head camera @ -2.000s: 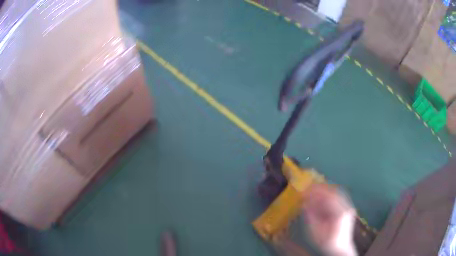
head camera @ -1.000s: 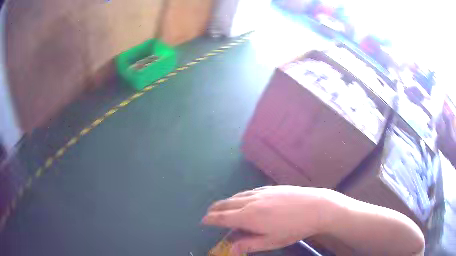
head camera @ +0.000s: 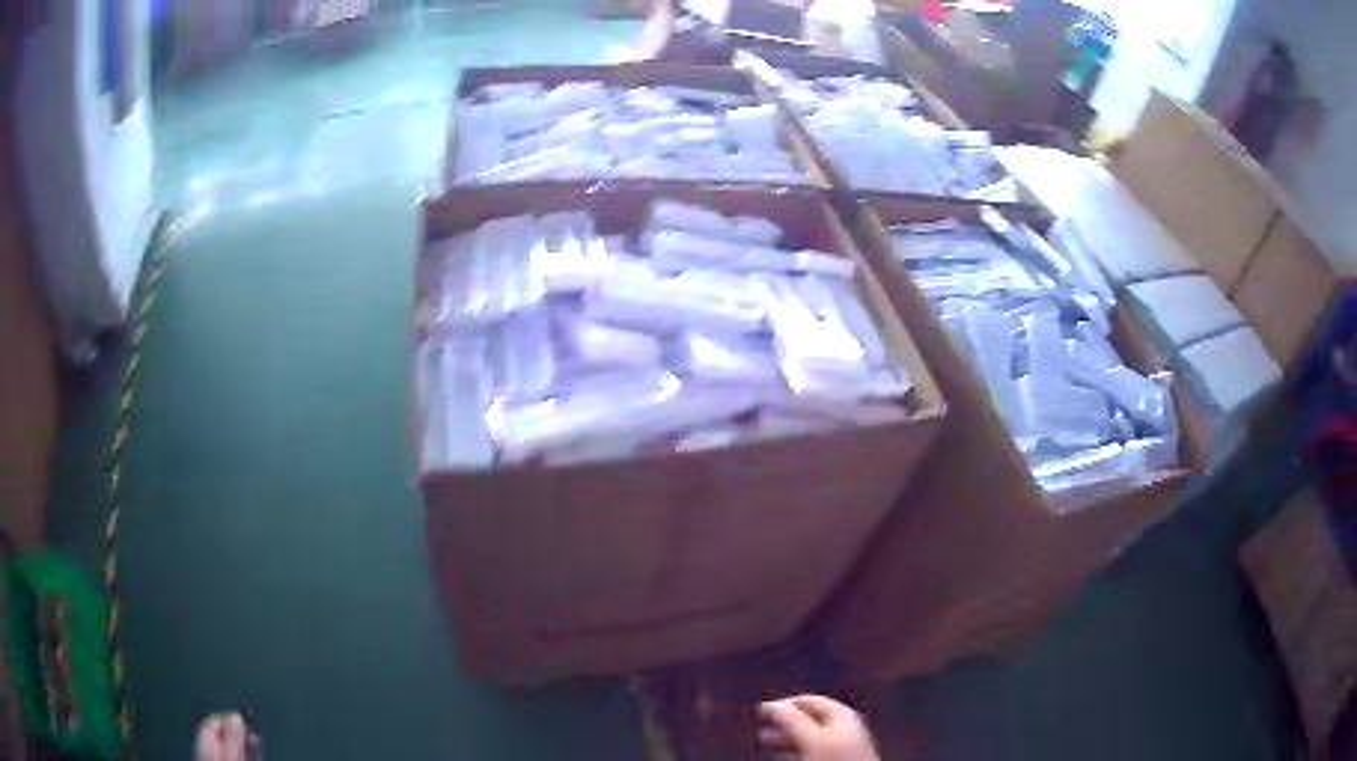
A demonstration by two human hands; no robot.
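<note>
Four large open cartons stand together, filled with loose clear plastic cases (head camera: 655, 327). The nearest carton (head camera: 640, 558) faces me, with another (head camera: 982, 558) to its right and two behind. My right hand (head camera: 819, 729) is low at the bottom edge, partly cut off, fingers curled, in front of a dark, unclear shape under the cartons. I cannot tell if it holds anything. A small blurred skin-coloured shape at the bottom left, likely my left hand (head camera: 223, 736), is mostly cut off. The pallet truck's handle is not visible.
A green crate (head camera: 60, 647) is at the left edge, beside a yellow-black floor line (head camera: 115, 491). A white wrapped stack (head camera: 1191, 320) and tall brown cartons (head camera: 1213, 186) stand behind right. Another brown carton (head camera: 1310, 610) is at the right edge. Green floor lies left of the cartons.
The view has turned right from the wall to the cartons, now centred. My right hand and forearm, large in view before, now show only as curled fingers at the bottom edge.
</note>
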